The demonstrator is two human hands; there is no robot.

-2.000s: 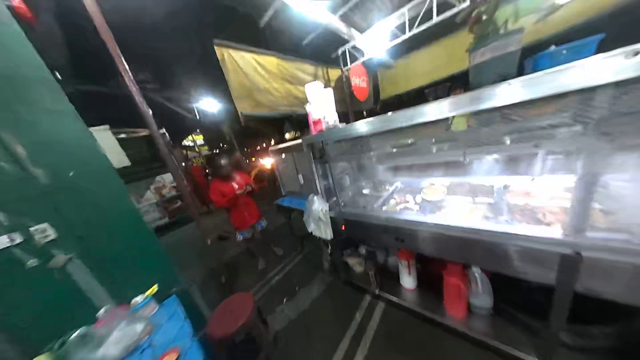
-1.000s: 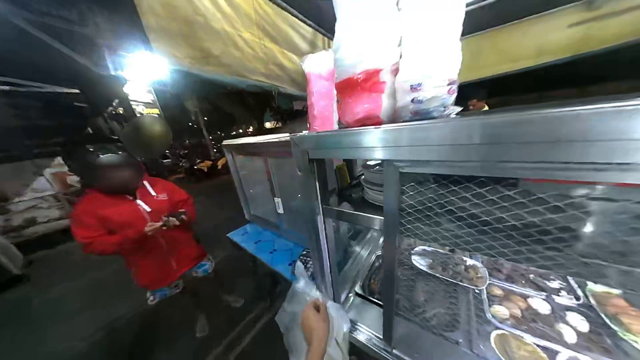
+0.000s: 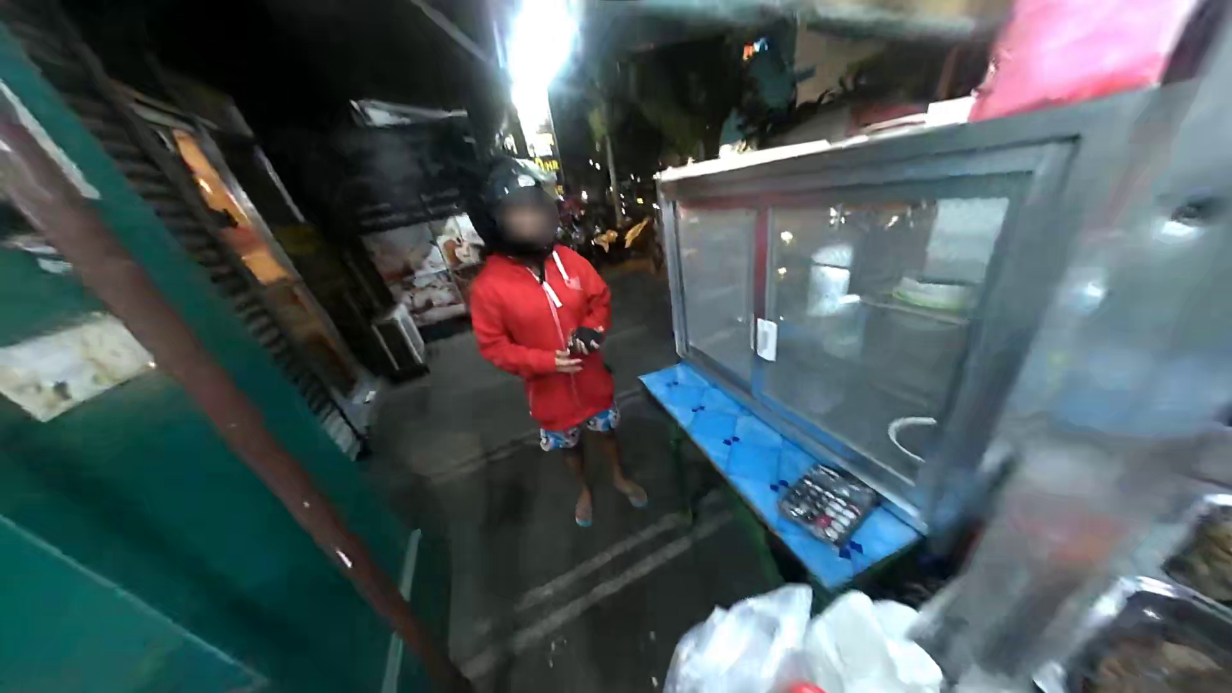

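Observation:
Neither of my hands shows in the head view at this moment. At the bottom edge, right of centre, bunch white plastic bags (image 3: 746,640). Above them, a calculator (image 3: 828,502) lies on a narrow bench with a blue patterned cover (image 3: 717,423). Behind the bench stands a metal-framed glass display case (image 3: 866,318) with a few pale things inside, seen through blurred glass. At the lower right corner, a foil-coloured tray (image 3: 1145,640) of food is partly cut off by the frame.
A person in a red jacket (image 3: 544,337) and a dark helmet stands on the dark pavement (image 3: 616,568) left of the bench. A green wall (image 3: 144,520) with a slanting brown pole (image 3: 231,414) borders the left side. A pink package (image 3: 1083,53) rests on the counter top.
The hand at the plastic bag one second ago is out of view. The view has swung left, bringing in the green wall and the calculator. The person in red remains standing.

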